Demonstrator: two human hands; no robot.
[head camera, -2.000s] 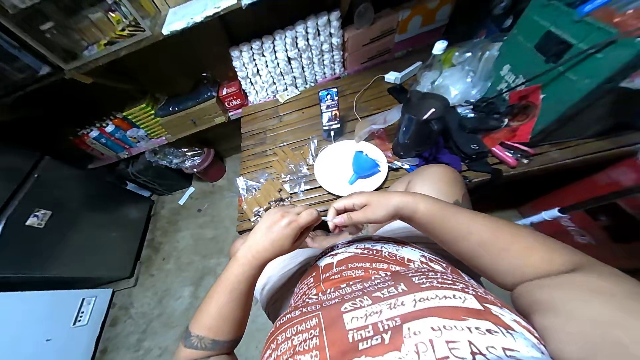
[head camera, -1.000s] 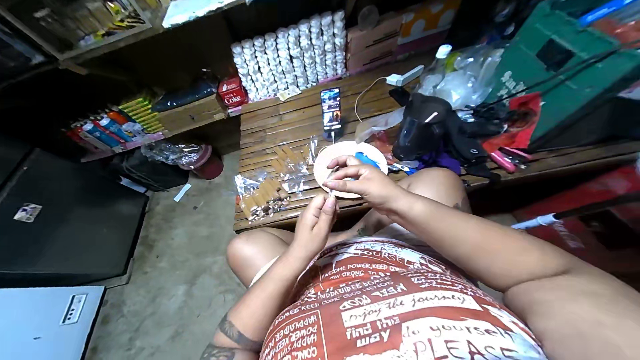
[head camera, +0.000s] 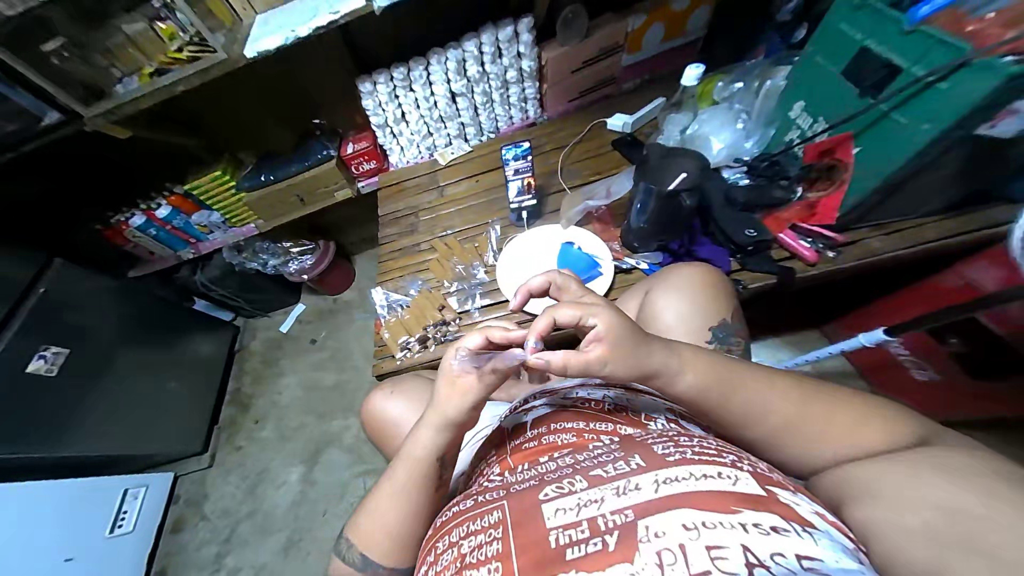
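Observation:
Above my lap, my left hand (head camera: 480, 368) holds a small clear plastic bag (head camera: 490, 359) between thumb and fingers. The thumb and index finger of my right hand (head camera: 588, 332) pinch the bag's right end. Just beyond the hands a white plate (head camera: 520, 260) lies on a slatted wooden bench (head camera: 480, 192), with a blue plastic funnel (head camera: 579, 262) on it. Left of the plate lie small clear packets with brown contents (head camera: 416, 320), some with twisted ends, and more brown packets (head camera: 460, 260) behind them.
A lit smartphone (head camera: 520, 180) stands behind the plate, plugged into a cable. To the right are a black bag (head camera: 672, 200), pink-handled scissors (head camera: 798, 246) and a green crate (head camera: 904, 104). White-wrapped rolls (head camera: 456, 88) stand at the back. A dark red bucket (head camera: 332, 272) is at left.
My right hand has moved back from over the plate toward my lap, uncovering the funnel. The clear bag now shows between both hands.

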